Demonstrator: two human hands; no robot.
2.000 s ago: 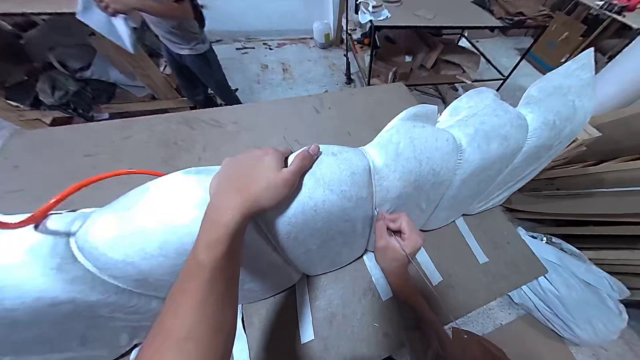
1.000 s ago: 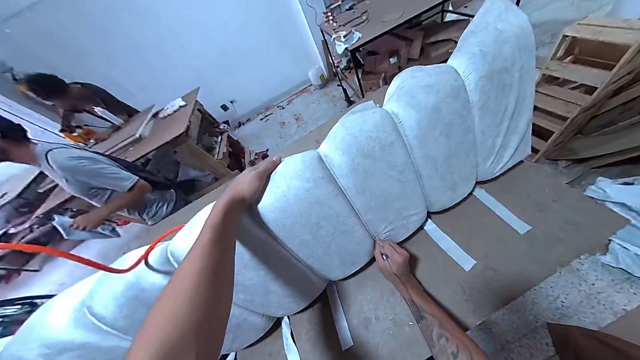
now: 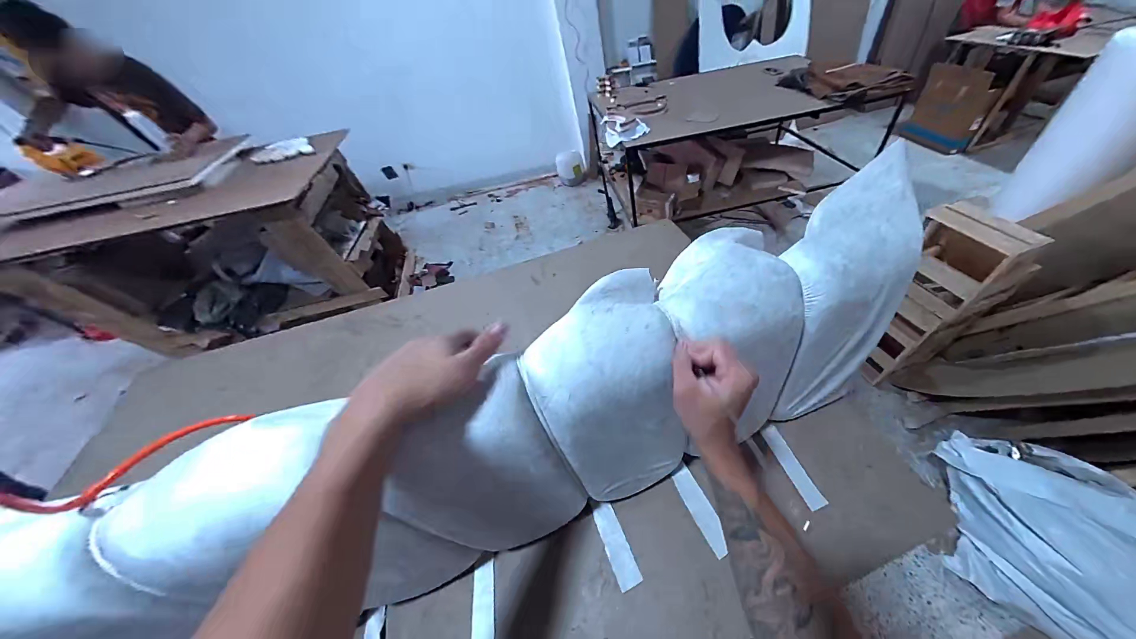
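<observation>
A long, puffy form covered in white fabric [image 3: 612, 390], divided by seams into rounded segments, lies diagonally across a brown board-topped table [image 3: 390, 328]. My left hand [image 3: 435, 368] is over the middle segments, thumb apart from the fingers, with nothing seen in it. Curled at a seam farther right is my right hand [image 3: 713, 382], thumb and fingers pinched together; whether they grip thread, fabric or a small tool cannot be made out. White strips [image 3: 617, 546] extend from under the form's near edge. An orange hose [image 3: 146, 453] runs over its left end.
A person [image 3: 106, 89] works with a yellow tool at a wooden bench [image 3: 293, 177] on the left. Behind stands a metal-framed table [image 3: 710, 106] with scraps beneath. A wooden crate-like frame [image 3: 954, 275], stacked boards [image 3: 1021, 390] and crumpled pale plastic sheeting [image 3: 1029, 524] are at right.
My right hand has moved from the lower part of a seam to higher up on one, nearer the form's top. The view has shifted over these frames.
</observation>
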